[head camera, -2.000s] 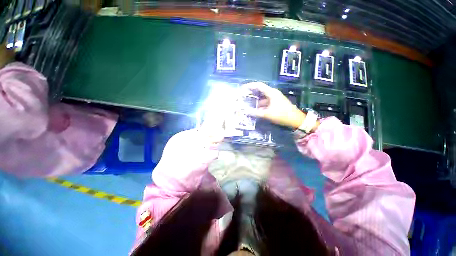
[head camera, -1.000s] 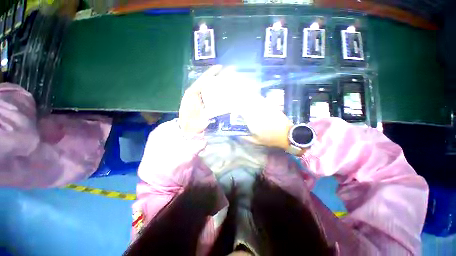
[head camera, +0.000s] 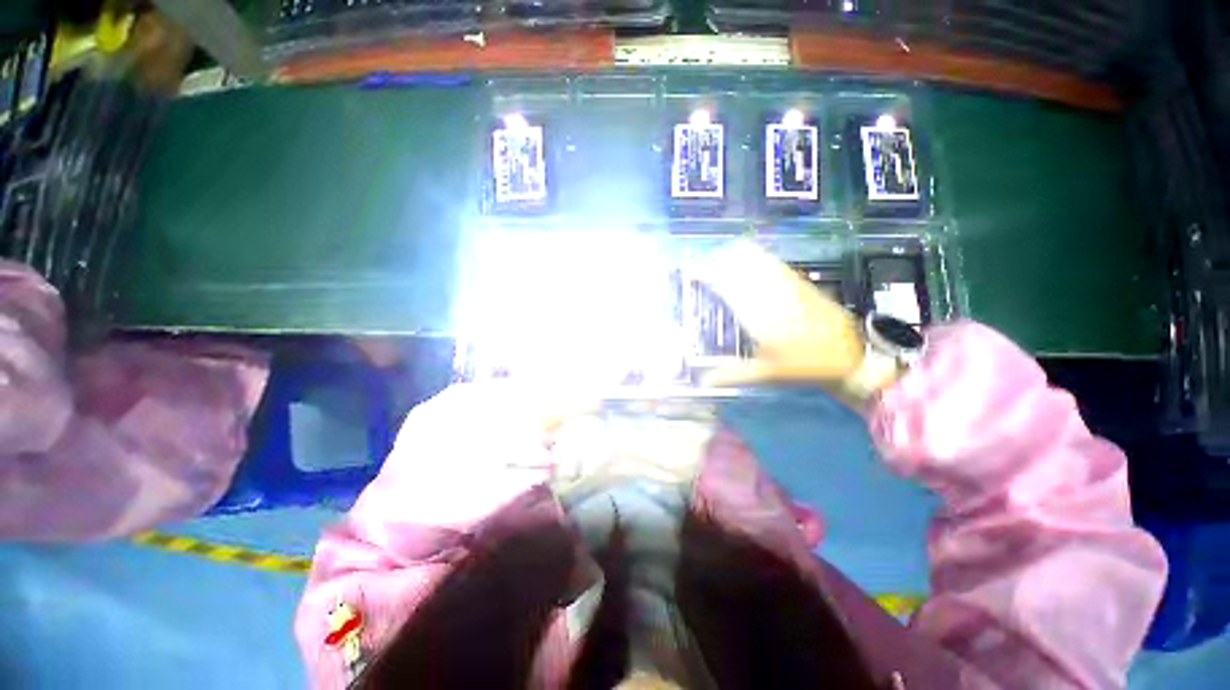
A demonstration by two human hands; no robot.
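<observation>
A clear blister tray lies on the green mat in front of me. Its back row holds several closed phones, back up, with batteries showing; one phone sits at the left and another at the right. A phone lies in the front row at the right. My right hand, with a watch on the wrist, reaches over the front row with fingers spread beside a dark phone. White glare hides my left hand and whatever is at the tray's front left.
An orange-brown ledge runs behind the green mat. Stacked trays stand at the right, with more at the rear and left. A person's pink sleeve is at the left, near a blue stool.
My right hand has moved right, away from the middle, and its fingers have spread. The glare has moved left and now covers my left hand. The view has shifted.
</observation>
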